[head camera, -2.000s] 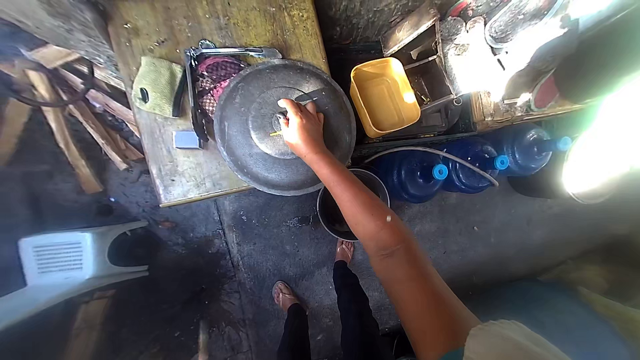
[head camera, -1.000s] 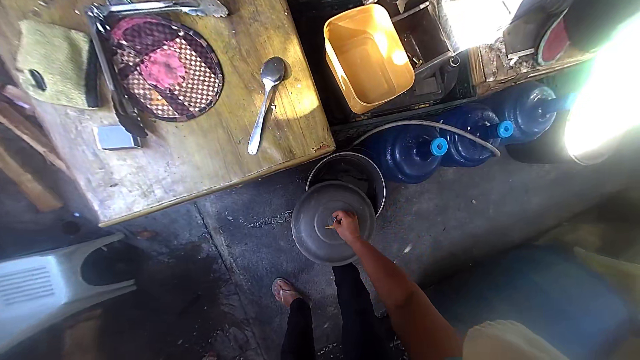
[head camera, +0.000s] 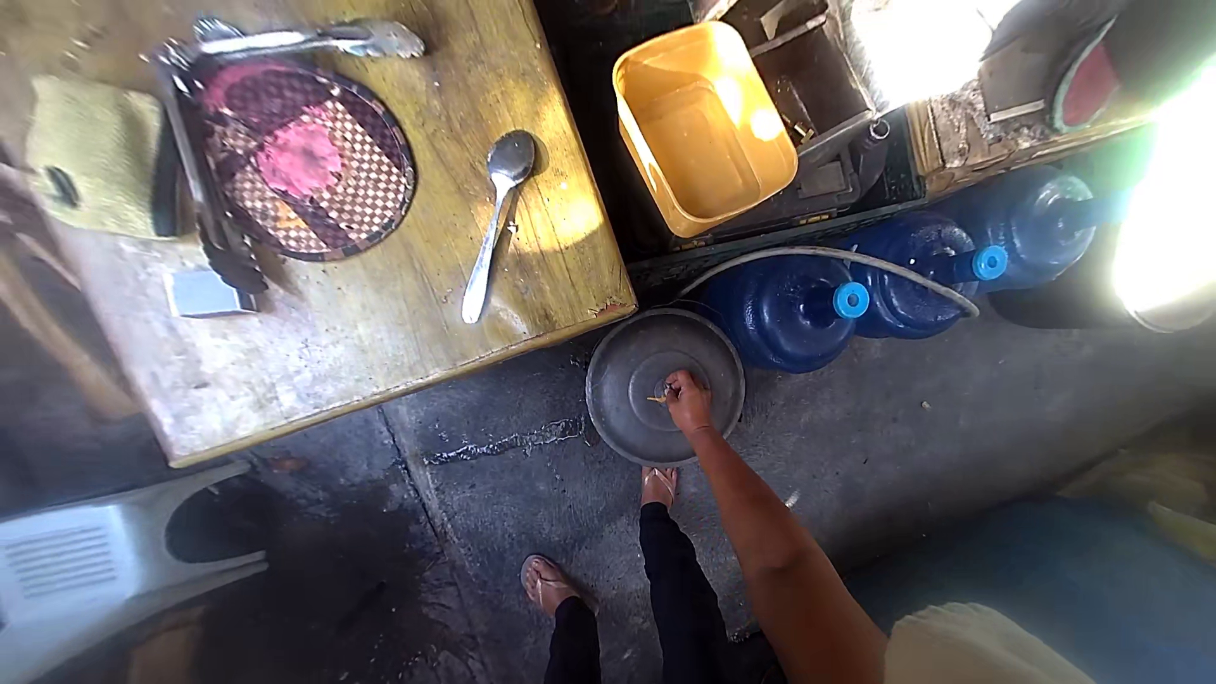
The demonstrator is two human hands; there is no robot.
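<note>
My right hand [head camera: 688, 399] has its fingers closed on the small centre knob of a round grey metal pot lid [head camera: 622, 394]. The lid lies over a pot standing on the floor by the table corner, hiding its inside and most of its wall. A thin yellowish piece sticks out at the knob beside my fingers. No part of my left hand shows. On the wooden table [head camera: 380, 351] lie a metal spoon [head camera: 486, 237], a round checkered mat [head camera: 361, 180] with a pink patch, a pair of metal tongs [head camera: 313, 40] and a folded yellowish cloth [head camera: 95, 157].
A small pale box [head camera: 207, 293] sits near the table edge. Behind the pot stand a yellow plastic tub [head camera: 708, 142] and several blue water jugs [head camera: 788, 323] with a hose over them. A white plastic chair [head camera: 71, 560] is at lower left; my feet are just below the pot.
The lid, held over the table two seconds ago, has moved down to the pot on the floor. One second ago it left part of the pot uncovered. The view has shifted.
</note>
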